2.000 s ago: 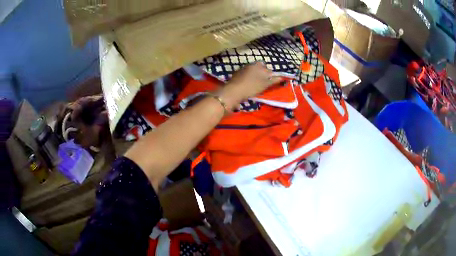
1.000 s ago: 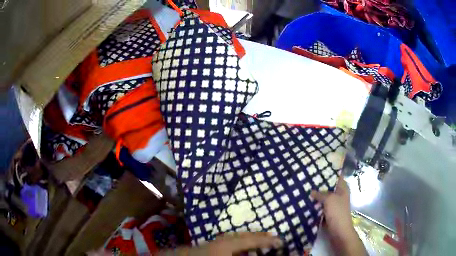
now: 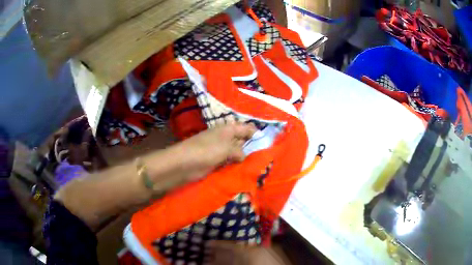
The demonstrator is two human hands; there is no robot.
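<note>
An orange garment piece (image 3: 207, 199) with navy-and-cream print and white edging lies at the lower centre, partly over the table's front edge. An orange cord (image 3: 297, 176) with a dark loop end trails from it onto the table. My left hand (image 3: 230, 140), with a bracelet at the wrist, reaches in from the left; its fingers are closed on the piece's white edge. My right hand (image 3: 246, 253) is blurred and cut off at the bottom edge, against the printed part; its fingers cannot be made out. A heap of similar pieces (image 3: 212, 44) lies behind.
An open cardboard box (image 3: 129, 39) stands behind and left of the heap. The white table (image 3: 357, 124) runs right to the sewing machine (image 3: 429, 155), with a bright light by its needle area. Blue bins (image 3: 370, 59) with cloth pieces stand behind. A purple packet (image 3: 70, 173) is at left.
The large printed panel no longer lies spread beside the machine. An orange-trimmed piece is now in front. My right hand has moved left from the machine; my left hand has moved up towards the heap.
</note>
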